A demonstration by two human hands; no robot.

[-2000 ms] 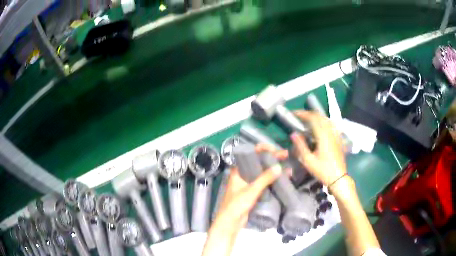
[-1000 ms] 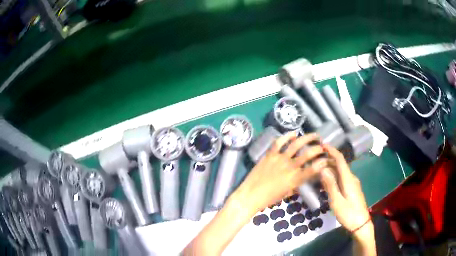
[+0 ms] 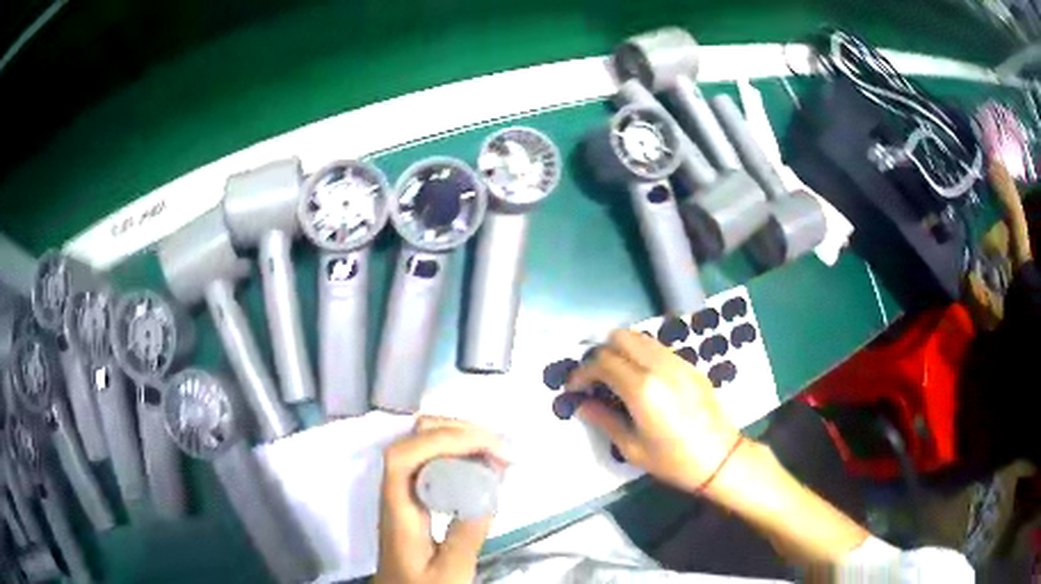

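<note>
My left hand (image 3: pixel 425 502) is closed around a grey handheld fan (image 3: pixel 457 488), its round plain handle end facing up; the rest of the fan is hidden. My right hand (image 3: pixel 662 416) is over the sticker sheet (image 3: pixel 748 382), its thumb and fingertips at a black adhesive pad (image 3: pixel 567 404) near the sheet's left edge. I cannot tell if the pad is lifted off. More black pads (image 3: pixel 713 347) lie in rows right of the fingers.
Grey fans (image 3: pixel 343 297) lie along the bench, with more crowded at the left and several at the upper right. A white paper sheet (image 3: pixel 325 491) lies left. A black box with cables (image 3: pixel 873 183), a red stool (image 3: pixel 913 388) and another person's arm (image 3: pixel 1009 205) are at right.
My hands have parted from the fans at the right. My left hand now holds one fan near the front edge, and my right hand has moved onto the pads. The view has shifted.
</note>
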